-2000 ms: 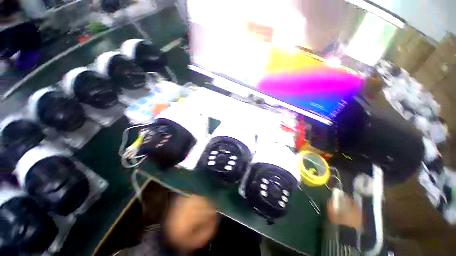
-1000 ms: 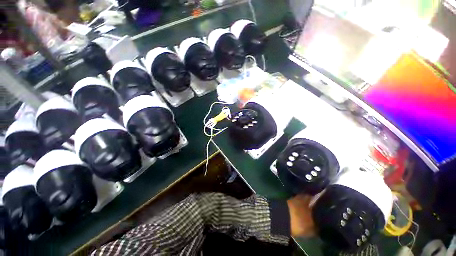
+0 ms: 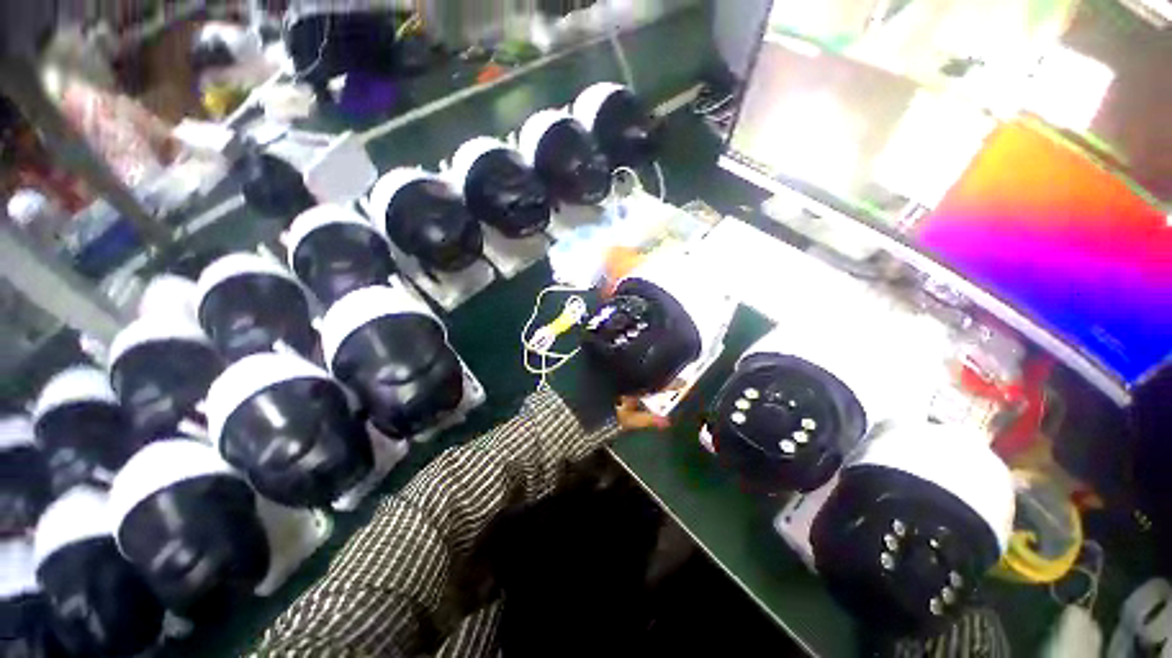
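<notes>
Three white-and-black PTZ cameras stand on the green desk: a left one (image 3: 643, 337), a middle one (image 3: 787, 418) and a right one (image 3: 910, 533). The middle and right ones show pale LED dots on their black faces. My left hand (image 3: 643, 411) is at the lower front edge of the left camera, at its white bracket. Only part of the hand shows, and whether it grips is unclear. My right hand is not visible; a bit of striped sleeve shows at the bottom edge, below the right camera.
Rows of PTZ cameras (image 3: 289, 431) stand on the bench at left. A white cable with a yellow connector (image 3: 555, 332) lies beside the left camera. A parts box (image 3: 585, 251) is behind it. The monitor (image 3: 1041, 231) stands at upper right. Yellow tape (image 3: 1047, 555) lies at right.
My left hand has moved from beside the right camera to the left camera's base. Earlier, my right hand was on the mouse; now it is out of view. The view has swung left since the first frame.
</notes>
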